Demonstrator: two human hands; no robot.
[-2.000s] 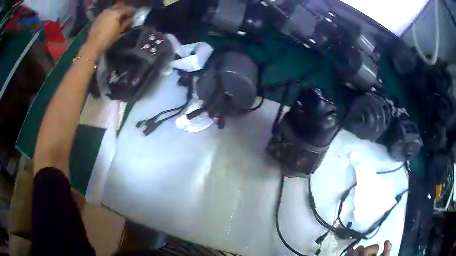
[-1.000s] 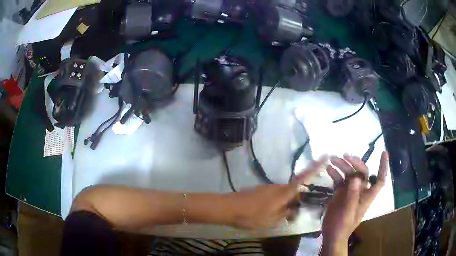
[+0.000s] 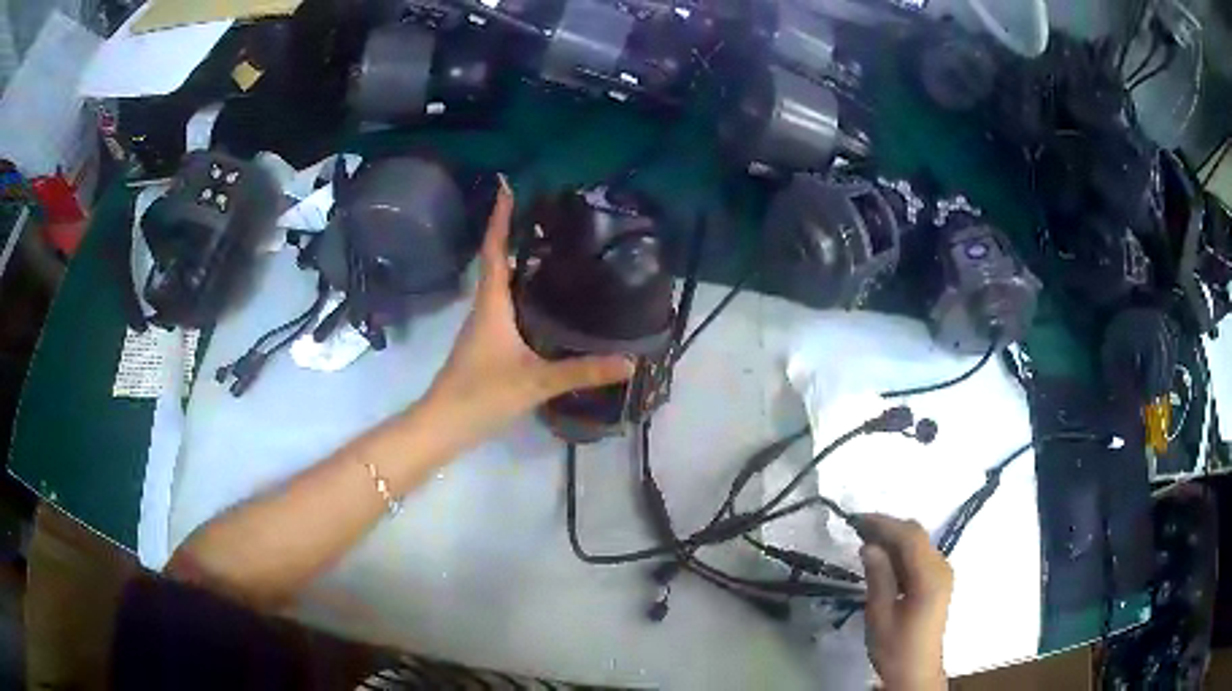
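Observation:
A black PTZ dome camera [image 3: 595, 277] stands upright on the white work sheet, its ball head on top and a thin antenna at its right. My left hand [image 3: 520, 358] is around its left side and front, thumb across the lower lens module, hiding part of it. The camera tail cable [image 3: 573, 506] runs down and right from the housing into a tangle of black leads with connectors [image 3: 896, 420]. My right hand [image 3: 903, 581] is at the lower right, fingers closed on one black cable [image 3: 827, 505]; its exact end is hidden by the fingers.
Grey camera housings [image 3: 412, 223] stand left of the held camera, with others [image 3: 827, 232] to the right and in a row behind. A four-LED unit [image 3: 203, 230] is at far left. White foam wrap [image 3: 932, 473] lies under the right-hand cables. A label sheet [image 3: 156, 362] is at the left edge.
My left hand has moved from the cables at the right onto the camera. My right hand is lower and now grips a cable. The cable tangle is spread further left.

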